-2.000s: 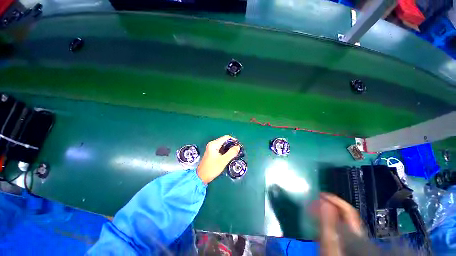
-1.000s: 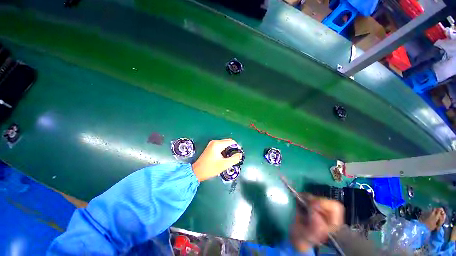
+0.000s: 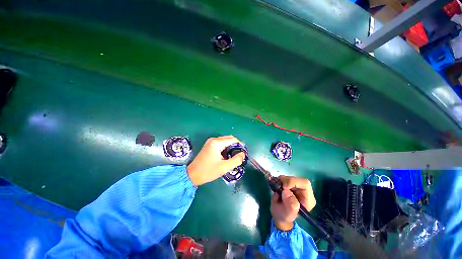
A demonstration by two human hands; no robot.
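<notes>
My left hand point(image 3: 215, 161) grips a dark round unit point(image 3: 234, 152) between thumb and fingers, just above another round unit point(image 3: 233, 174) on the green bench. My right hand point(image 3: 292, 199) holds a slim electric screwdriver point(image 3: 275, 183) by its dark handle. Its shaft points up and left, and the tip is at the edge of the held unit; whether it meets a screw is too small to tell. Another round unit with a silver centre point(image 3: 177, 147) lies left of my left hand, and one more point(image 3: 281, 150) lies to the right.
Dark units point(image 3: 222, 42) sit on the green conveyor point(image 3: 167, 66) beyond the bench. A red cord point(image 3: 299, 133) runs along the bench edge to a pale post point(image 3: 410, 158). A black ribbed box point(image 3: 372, 205), blue bin point(image 3: 408, 184) and clear bags point(image 3: 420, 227) are at right.
My right hand has come in from the black box at right with the screwdriver, whose tip is now at the held unit. My left hand keeps its grip. The view has turned and shifted.
</notes>
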